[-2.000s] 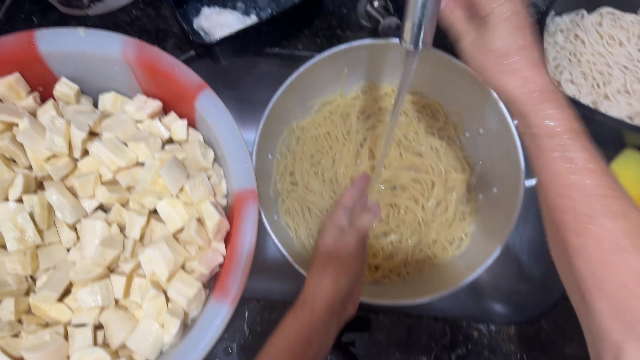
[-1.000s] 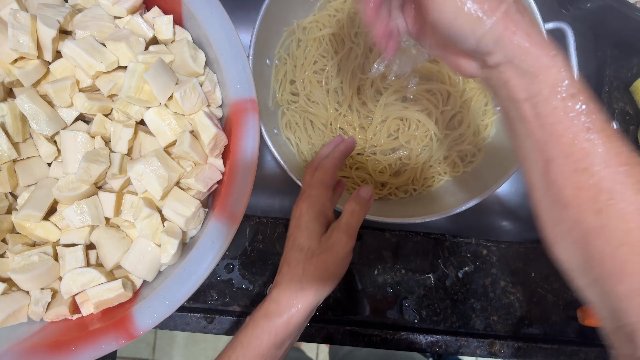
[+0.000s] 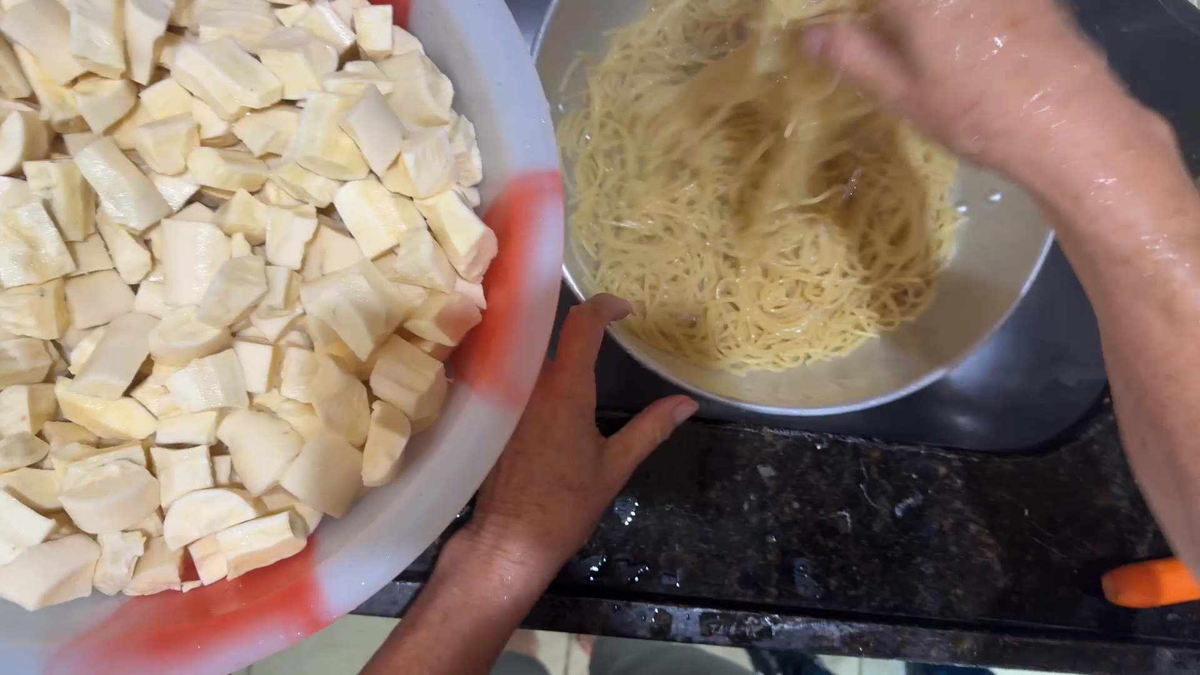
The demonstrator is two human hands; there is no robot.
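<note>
A metal pot (image 3: 994, 281) full of cooked spaghetti (image 3: 675, 253) stands over the sink. My right hand (image 3: 975, 75) is above it at the top, blurred, with strands of spaghetti hanging from its fingers. The fingertips are partly hidden. My left hand (image 3: 562, 441) is at the pot's lower left rim, thumb and forefinger apart, the forefinger's tip at the rim. It holds nothing that I can see, and its other fingers are partly hidden by the basin.
A large white and red plastic basin (image 3: 511, 281) heaped with pale, peeled root chunks (image 3: 262, 309), which look like cassava, fills the left side. Wet dark stone counter (image 3: 825, 525) runs along the front. An orange carrot piece (image 3: 1148, 583) lies at the right edge.
Two seconds ago, water ran from the faucet into the pot, with my right hand near the faucet. That hand has since come down to the spaghetti and now lifts strands. The view has shifted.
</note>
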